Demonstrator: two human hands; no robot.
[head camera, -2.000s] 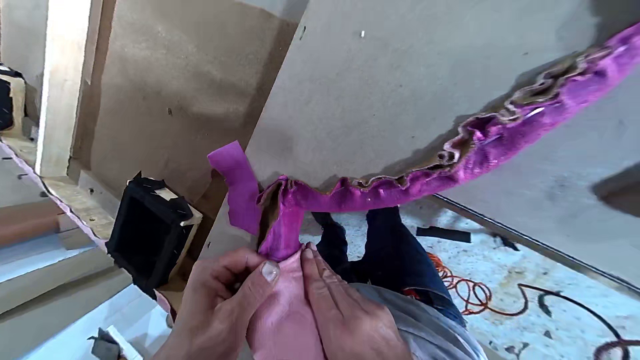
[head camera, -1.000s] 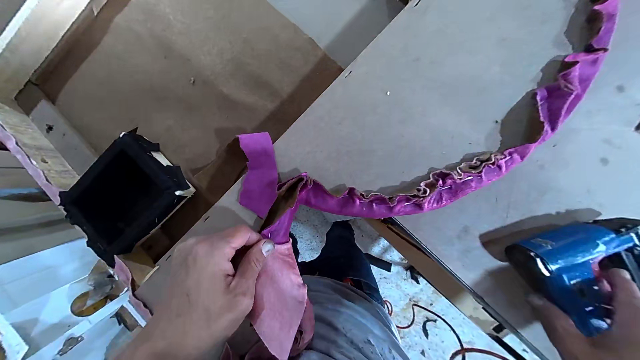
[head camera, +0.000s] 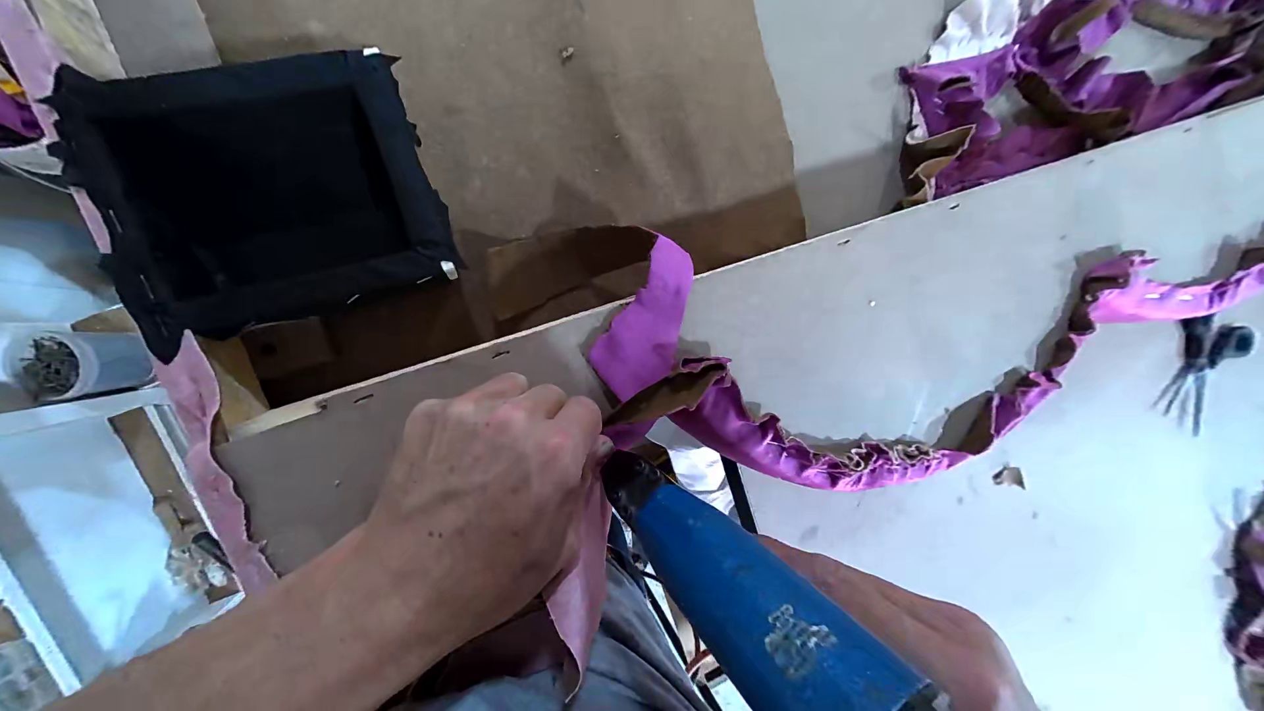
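My left hand (head camera: 494, 474) pinches the gathered end of a magenta fabric strip (head camera: 755, 434) together with a pale pink piece of fabric (head camera: 590, 592), by the edge of a pale board (head camera: 790, 296). The strip curves away to the right, with ruffled brown-backed edges. Close against the pinched fabric is the black nose of a blue staple gun (head camera: 760, 583). My right hand (head camera: 899, 622) lies behind the tool; its fingers are mostly hidden by the tool body. A loose magenta flap (head camera: 657, 316) stands up beyond my left hand.
A black fabric-covered box frame (head camera: 257, 188) is at the upper left. A clear container of staples or small nails (head camera: 54, 365) lies at the left edge. More gathered magenta fabric (head camera: 1066, 89) is at the upper right. A pink strip (head camera: 207, 434) hangs by the board's left end.
The blue tool, held at the far right a second ago, has moved in to the pinched fabric. Two seconds ago both hands were on the fabric. The view has shifted.
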